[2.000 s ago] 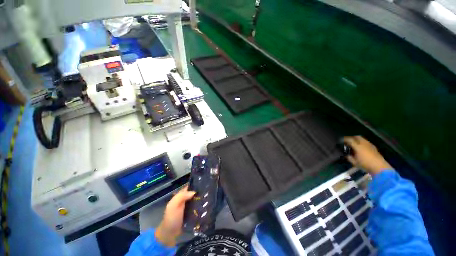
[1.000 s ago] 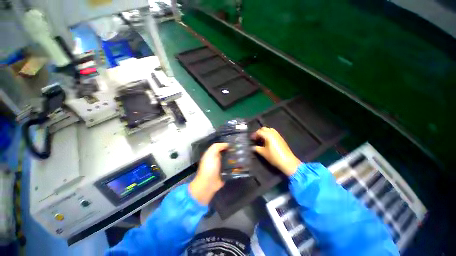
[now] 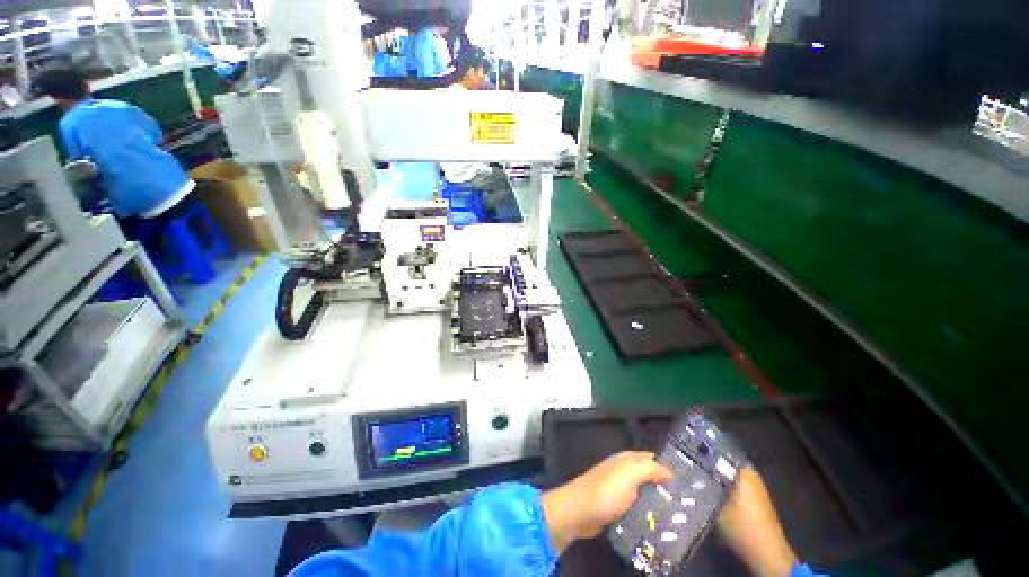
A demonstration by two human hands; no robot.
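A black phone body point(image 3: 680, 496) with small white and orange marks is tilted in front of me, above the black component tray point(image 3: 829, 451). My left hand point(image 3: 607, 496) grips its left side, with the thumb on its face. My right hand point(image 3: 754, 524) is at its right edge, partly blurred; its fingertips are hidden behind the phone body, so I cannot tell if they hold a small part. Another black phone body point(image 3: 483, 307) sits in the right fixture point(image 3: 485, 342) on the machine top.
The white machine point(image 3: 282, 423) has a lit control screen point(image 3: 413, 437), a center unit point(image 3: 415, 271) and a black cable chain point(image 3: 296, 307). Another black tray point(image 3: 638, 295) lies on the green bench behind. A person in a blue smock point(image 3: 122, 158) is at the far left.
My right hand has come from the white parts tray to the phone body. The view has tilted up and turned left; the phone body now shows lower right, and the white parts tray is nearly out of view.
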